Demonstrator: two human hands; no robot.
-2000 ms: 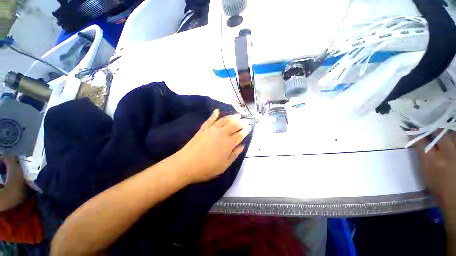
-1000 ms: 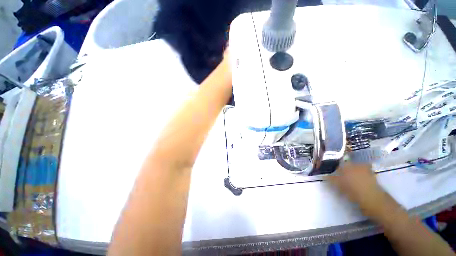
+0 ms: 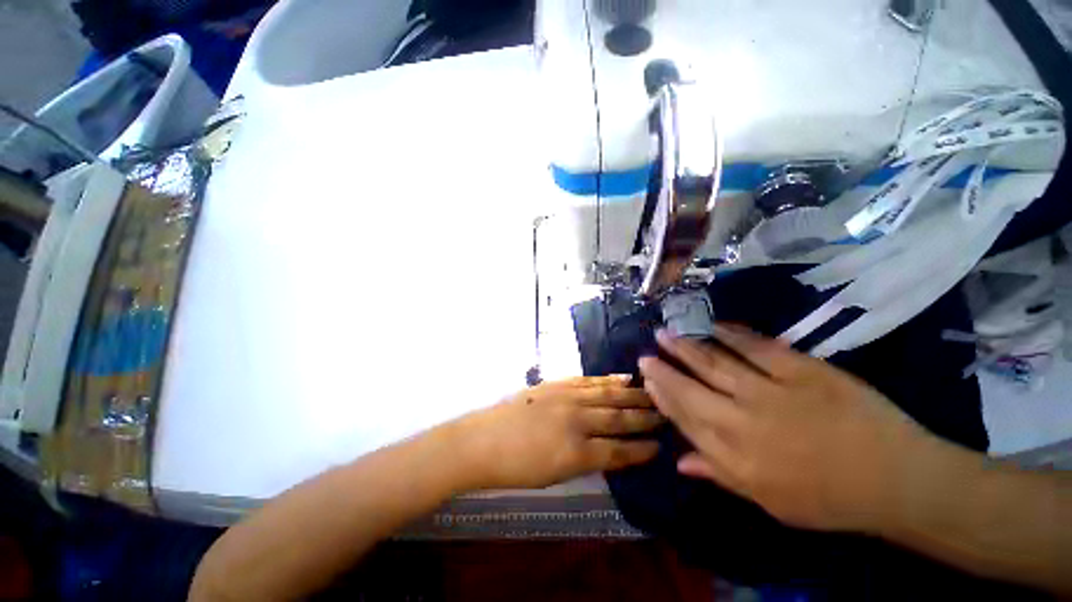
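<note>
A dark navy garment piece [image 3: 858,308] lies on the bed under the head of the white sewing machine [image 3: 776,71] and hangs over the table's front edge. Its left end is at the presser foot area, beside a small silvery block [image 3: 688,315]. My left hand [image 3: 576,433] lies flat with its fingertips on the cloth's left edge, just in front of the foot. My right hand [image 3: 776,429] lies flat on top of the cloth, fingers near the block. The fingertips of both hands nearly meet. The needle tip is too small to tell.
White printed tapes [image 3: 940,176] hang on the machine at right, by a black strap [image 3: 1040,47]. Taped cardboard [image 3: 118,341] is at the left. A ruler tape [image 3: 529,521] runs along the front edge. White bins [image 3: 153,88] stand at the back left.
The garment, left of the foot two seconds ago and behind the head one second ago, is now under the foot and to its right. Both hands have come together on it.
</note>
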